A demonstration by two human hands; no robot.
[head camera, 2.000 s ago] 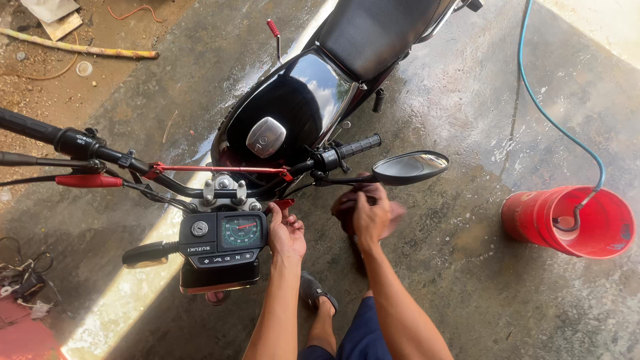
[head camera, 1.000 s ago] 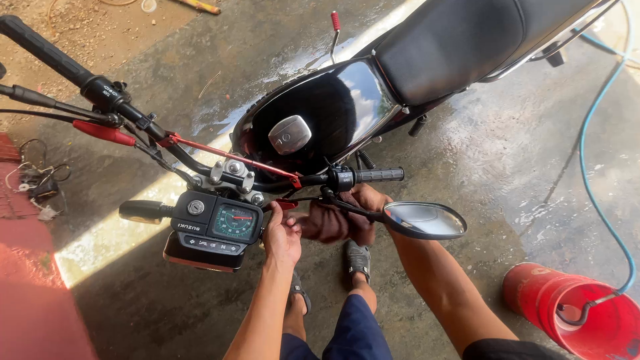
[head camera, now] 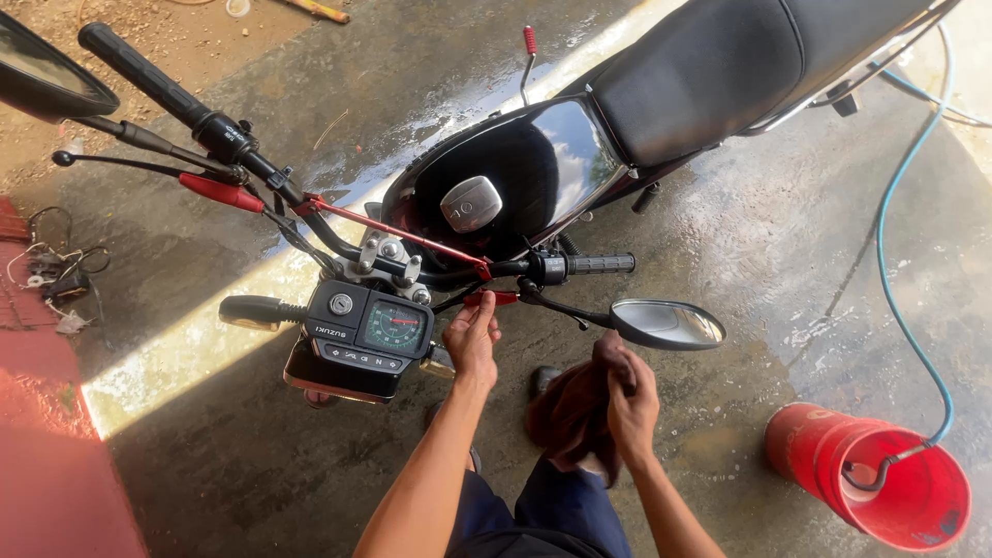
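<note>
My left hand [head camera: 473, 341] pinches the red lever cover [head camera: 496, 298] below the handlebar between thumb and finger, beside the Suzuki instrument cluster [head camera: 364, 325]. A dark brown cloth [head camera: 577, 407] hangs from my right hand [head camera: 632, 395], its upper end just under the oval rear-view mirror [head camera: 666, 323]. Above my hands lie the rubber handlebar grip [head camera: 601, 264] and the red crossbar [head camera: 399, 232]. The motorcycle's glossy black fuel tank [head camera: 511, 170] with its metal cap [head camera: 471, 204] is behind them, and the black seat [head camera: 697, 70] extends to the upper right.
A red bucket [head camera: 810, 442] lies tilted at the lower right, with a light-blue hose [head camera: 883, 256] running into it. Tangled cables [head camera: 70, 267] lie by the red ledge [head camera: 46, 434] at left. The other mirror [head camera: 46, 74] sticks out at upper left. The concrete floor is partly wet.
My right hand, near the far side of the mirror stem a second ago, is now below the mirror with the cloth. My left hand stays at the red lever cover.
</note>
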